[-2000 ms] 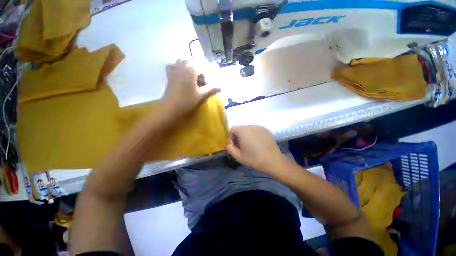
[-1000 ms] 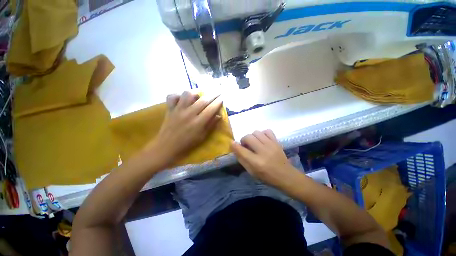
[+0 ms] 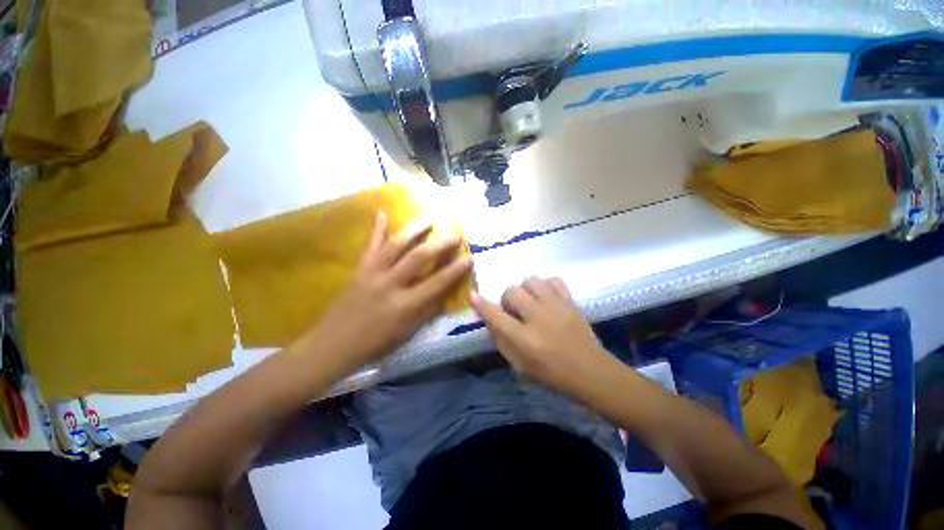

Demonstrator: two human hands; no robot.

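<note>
A mustard-yellow fabric piece (image 3: 300, 264) lies on the white table under the lamp glow, its right end by the needle area. My left hand (image 3: 399, 285) lies flat on its right part with fingers spread. My right hand (image 3: 533, 321) is at the piece's lower right edge, index fingertip touching it, other fingers curled. The white JACK sewing machine (image 3: 642, 88) stands above; its presser foot is lost in glare. A stack of cut yellow panels (image 3: 124, 300) lies left of the piece.
A looser yellow pile (image 3: 83, 78) lies at the upper left. A folded yellow stack (image 3: 807, 181) lies at the right under the machine arm. A blue crate (image 3: 875, 414) with yellow pieces stands at the lower right. Red-orange handles (image 3: 15, 407) show at the left edge.
The yellow piece lies flatter, and its upper edge is more exposed. My left hand has moved slightly down, its fingers spread wider. My right hand stays at the lower right edge. The view has shifted slightly.
</note>
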